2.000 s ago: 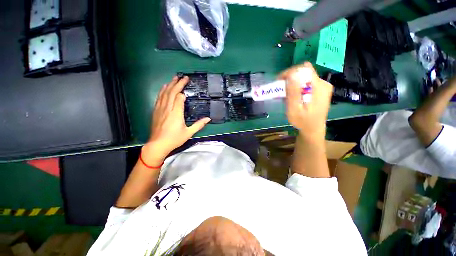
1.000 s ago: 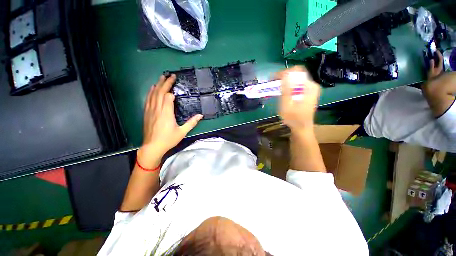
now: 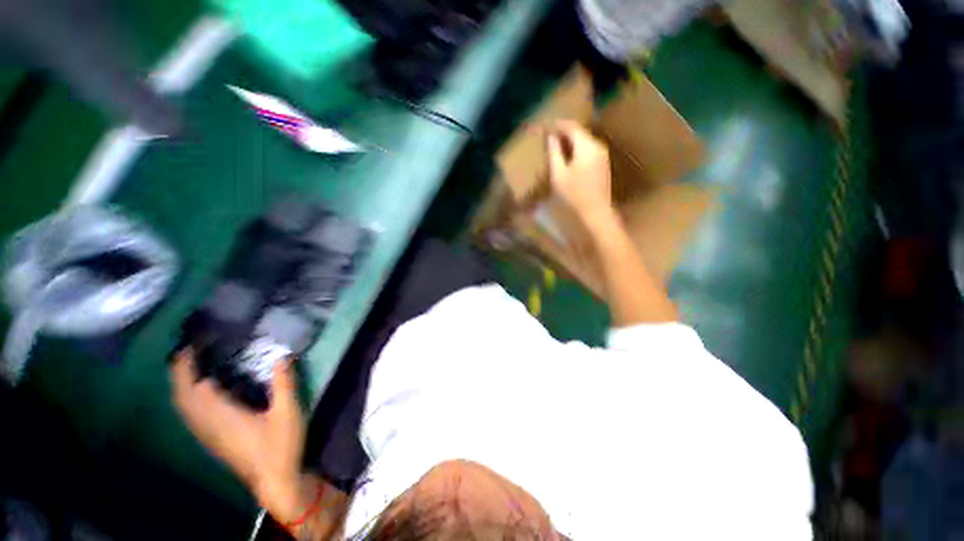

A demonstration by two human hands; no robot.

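The black plastic housings lie in a joined block on the green bench, blurred. My left hand is at their near left end, thumb and fingers spread around that end. The white tube with pink and blue print lies on the bench beyond the housings, out of my hands. My right hand is over the open cardboard carton below the bench edge, fingers curled. Blur hides whether it holds anything.
A clear plastic bag with dark contents stands at the left on the bench. A green box is at the top, with dark parts beside it. The grey driver hangs blurred at upper left. Yellow-black tape runs along the floor.
The view has swung towards the right. My right hand has let go of the tube and moved off the bench to the carton. My left hand has stayed at the housings.
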